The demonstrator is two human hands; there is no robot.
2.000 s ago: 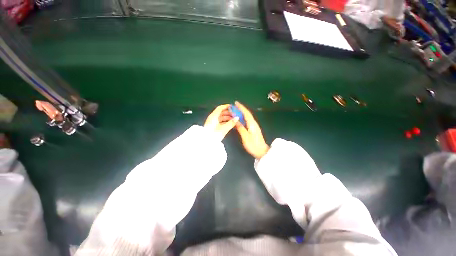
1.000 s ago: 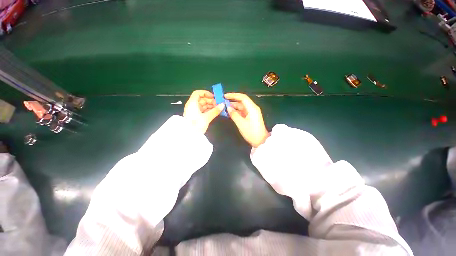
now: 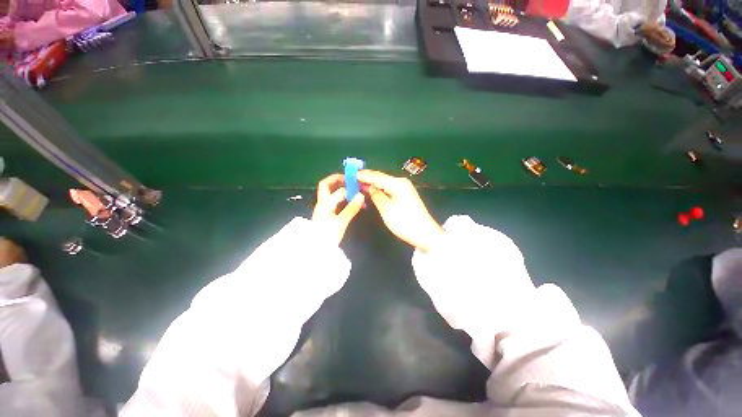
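Note:
My left hand [image 3: 332, 199] holds a small blue piece [image 3: 351, 181] upright between its fingertips. A whitish, shiny bit shows at the top end of the blue piece. My right hand [image 3: 400, 206] touches the right side of the blue piece with its fingertips. The lower end of the piece is hidden by my fingers. Both hands are bare, with white sleeves, above the green bench [image 3: 244, 114].
Small modules [image 3: 414, 166] and a flex-cable part [image 3: 473, 173] lie along the seam to the right, with two red pieces [image 3: 691, 216] farther right. Shiny metal parts [image 3: 114, 224] cluster at left by a post. A black tray [image 3: 443, 57] with white paper stands ahead. Other people sit around.
The blue piece now stands upright with a whitish bit at its top; earlier it was tilted and more covered by my fingers. The camera view has also shifted.

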